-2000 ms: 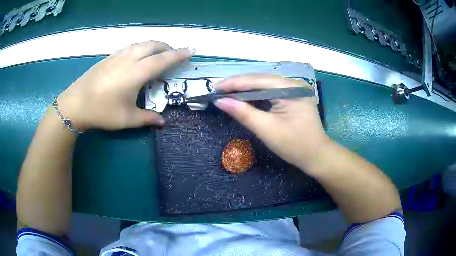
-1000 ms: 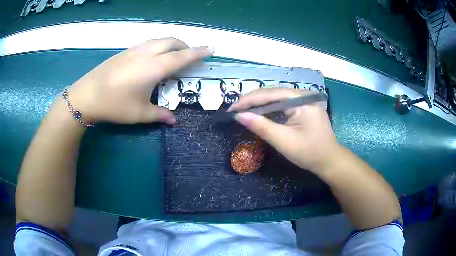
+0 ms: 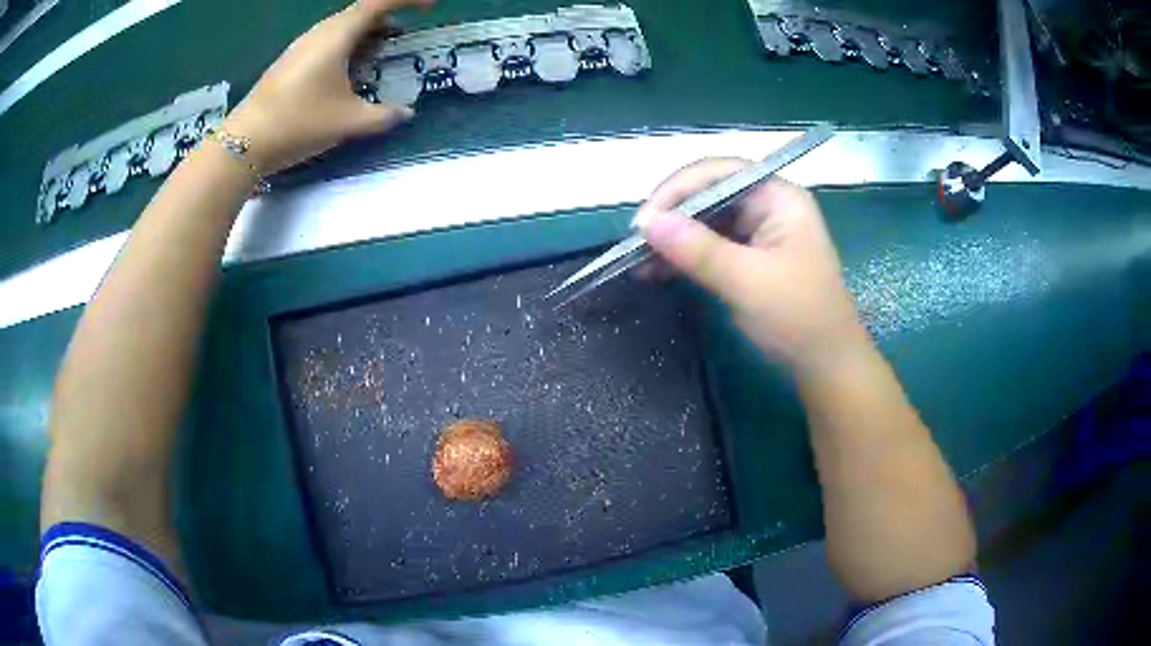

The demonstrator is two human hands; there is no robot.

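Observation:
My left hand (image 3: 303, 95) is on the left end of a silver metal strip (image 3: 480, 63) on the far green surface, beyond the white rail. Thumb and fingers are around the strip's end. My right hand (image 3: 770, 259) holds grey tweezers (image 3: 694, 208) like a pen above the far edge of the black tray (image 3: 417, 555). The tweezers' two prongs are apart, and no part is visible between the tips. A round heap of tiny copper-coloured parts (image 3: 472, 461) sits on the tray, with fine loose specks scattered around it.
Another silver strip (image 3: 133, 152) lies at the far left, and one more (image 3: 871, 44) at the far right. A white rail (image 3: 530, 170) crosses between the far surface and the near worktop. A round metal fitting with a rod (image 3: 962, 189) stands at the right by the rail.
My left hand and the strip have moved from the tray's far edge over the rail to the far surface. The tweezers have lifted, tips apart. The view has shifted and tilted; the whole tray shows.

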